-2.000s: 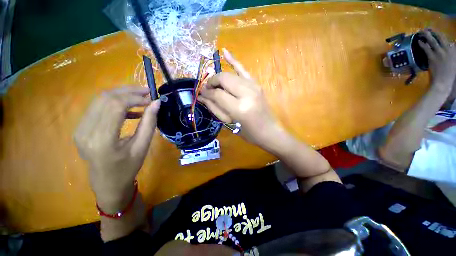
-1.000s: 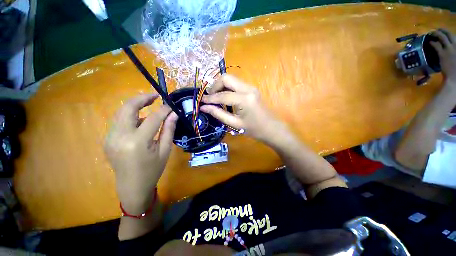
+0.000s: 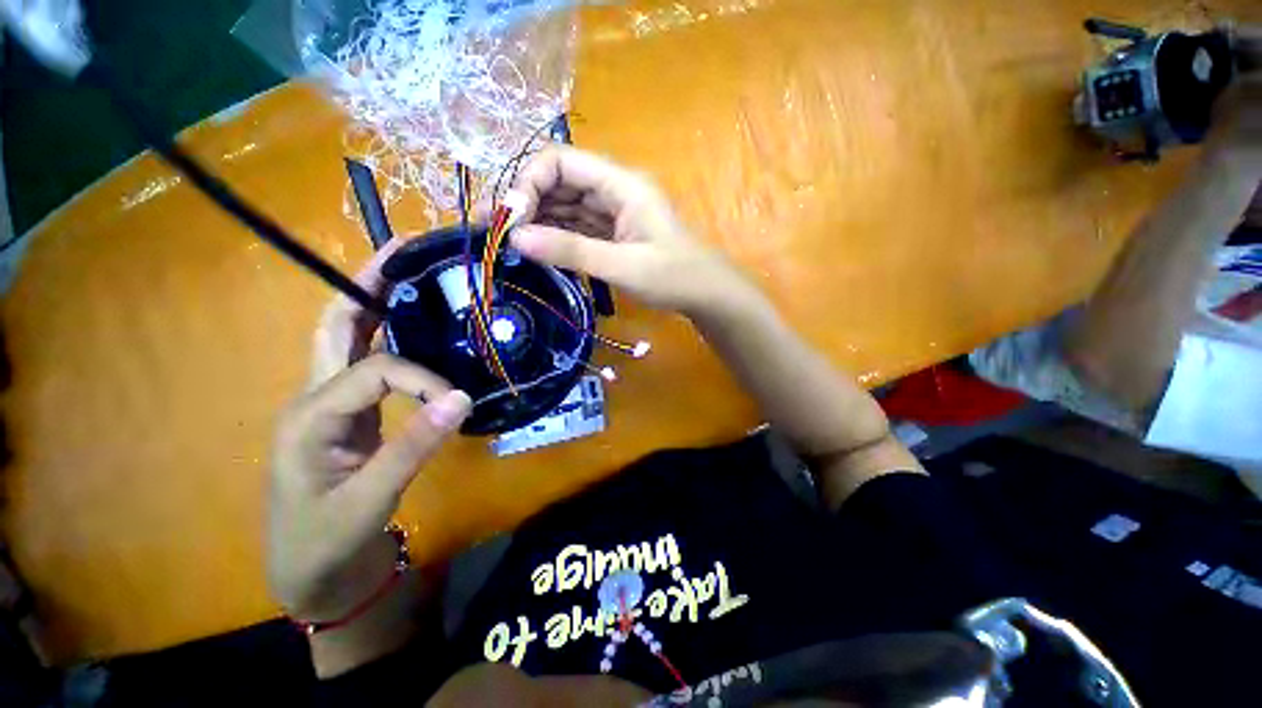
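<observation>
The open black round camera housing (image 3: 541,325) lies on the bench with its bowl facing up. My left hand (image 3: 357,457) grips its left side, thumb and finger at the lower left rim. My right hand (image 3: 595,228) pinches the wire harness (image 3: 490,263) near a small white plug above the housing's top rim. Thin leads with small white connectors (image 3: 639,349) stick out at the right. A thick black main cable (image 3: 229,197) rises to the upper left. Flat black antennas (image 3: 368,203) stand on both sides. A silver-white bracket (image 3: 556,426) shows below the housing.
A plastic bag with a tangle of white leads (image 3: 429,83) lies just beyond the housing on the orange bench top (image 3: 830,180). At the upper right, another person's hand is at a grey-and-black camera unit (image 3: 1138,94). A green surface lies beyond the bench's upper left edge.
My left hand has moved from the cable and antenna area down to the housing's lower left rim. The cable now leans farther left. My right hand remains at the wires near the top.
</observation>
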